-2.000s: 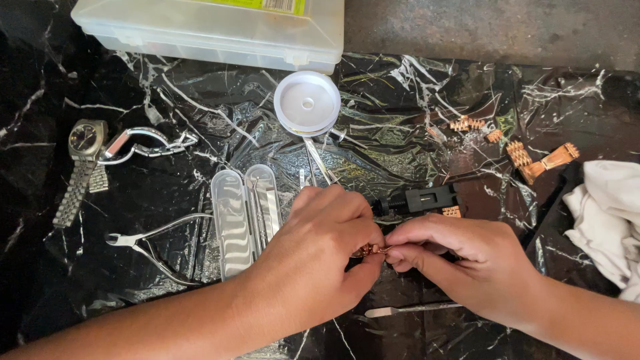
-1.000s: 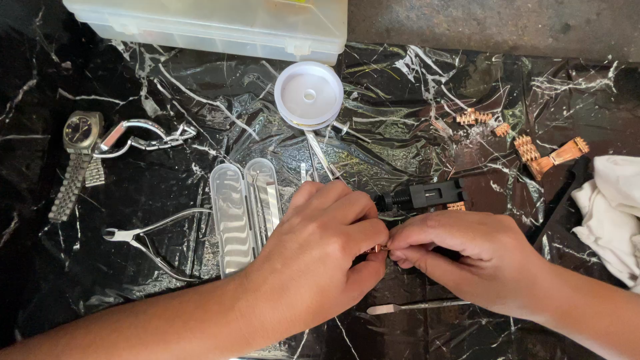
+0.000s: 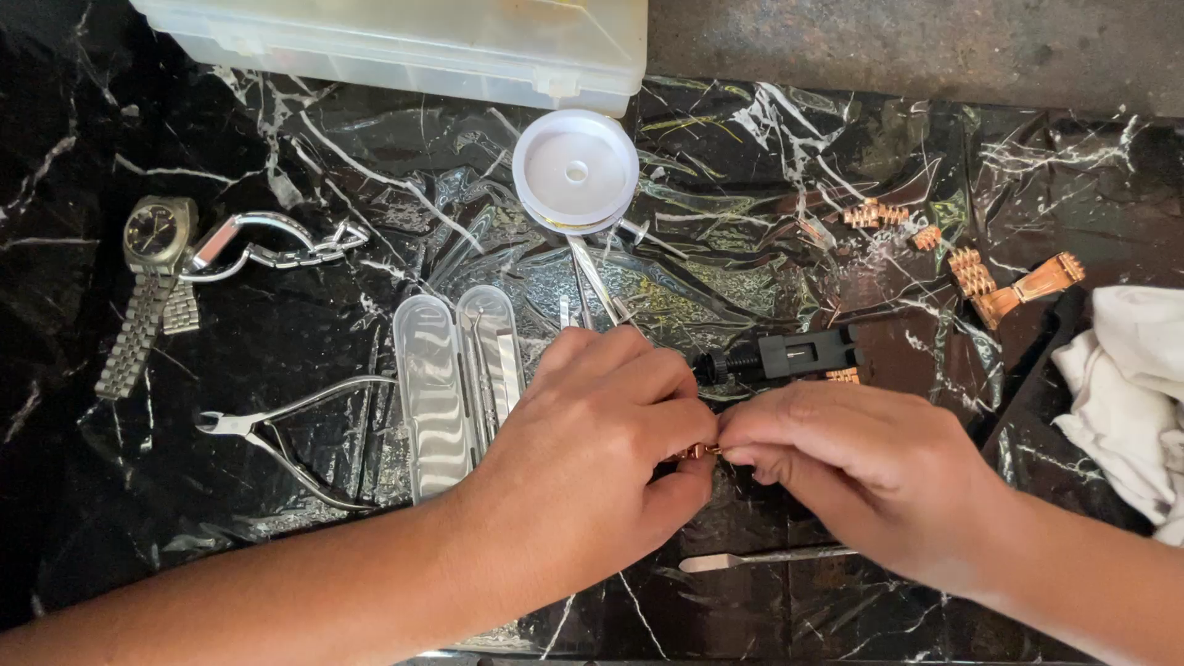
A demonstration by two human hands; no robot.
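My left hand (image 3: 601, 444) pinches a small rose-gold metal piece, apparently watch-bracelet links (image 3: 696, 451), between thumb and forefinger, and most of it is hidden. The fingertips of my right hand (image 3: 851, 462) meet it at its right end, closed on a tiny bit of it. Just above the right hand lies a black watch-link pin remover (image 3: 782, 356), with rose-gold links (image 3: 844, 376) beside it. More rose-gold bracelet pieces (image 3: 971, 273) and a rose-gold clasp part (image 3: 1031, 289) rest at the upper right. Below the hands lies a metal spatula-like tool (image 3: 712, 561).
At left are a steel wristwatch (image 3: 157, 231), a silver-coloured bracelet (image 3: 277, 245) and metal nippers (image 3: 245, 424). An open plastic tool case (image 3: 430, 398) and a white spool (image 3: 575, 171) lie near my left hand. A translucent box (image 3: 416, 55) stands behind; white cloth (image 3: 1124, 388) is at right.
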